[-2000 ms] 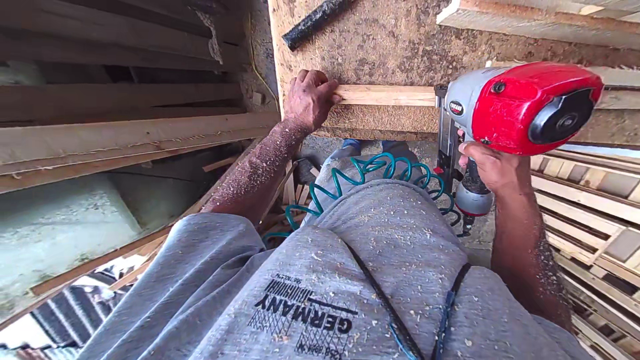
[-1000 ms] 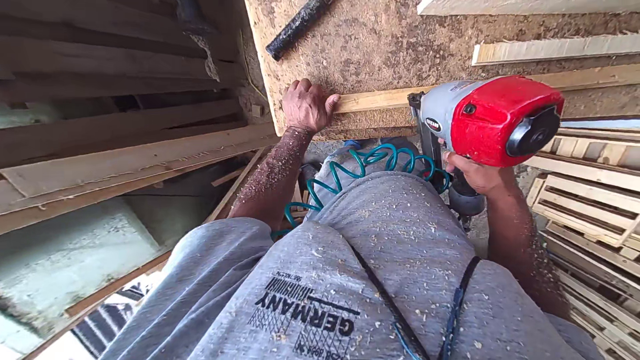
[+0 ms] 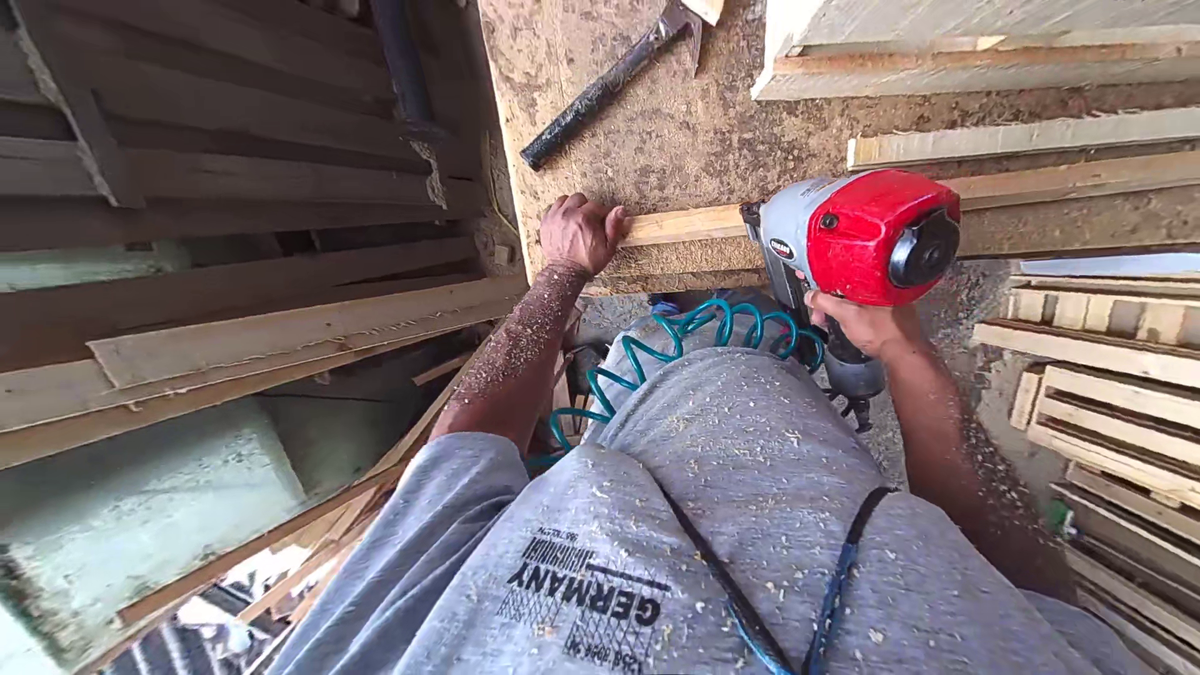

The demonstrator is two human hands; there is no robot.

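My left hand (image 3: pixel 577 234) grips the left end of a narrow wooden strip (image 3: pixel 684 226) along the near edge of the workbench (image 3: pixel 647 122). Around the handle of a red and grey pneumatic nailer (image 3: pixel 858 234) my right hand (image 3: pixel 867 323) is closed. The nailer's nose is over the strip, to the right of my left hand; whether it touches the wood is hidden. A teal coiled air hose (image 3: pixel 637 361) runs in front of my body near the tool. Beyond my left hand lies a hammer (image 3: pixel 609 94) with a dark handle.
Pale boards (image 3: pixel 975 70) lie at the bench's back right, with a loose strip (image 3: pixel 1022 139) nearer. Long planks (image 3: pixel 309 333) stretch along the left. Slatted wooden pieces (image 3: pixel 1125 403) are stacked at the lower right. Sawdust covers the bench, my arms and shirt.
The nailer in my right hand has shifted left along the strip, closer to my left hand. My left hand keeps its hold. The view has moved, showing the hammer's head.
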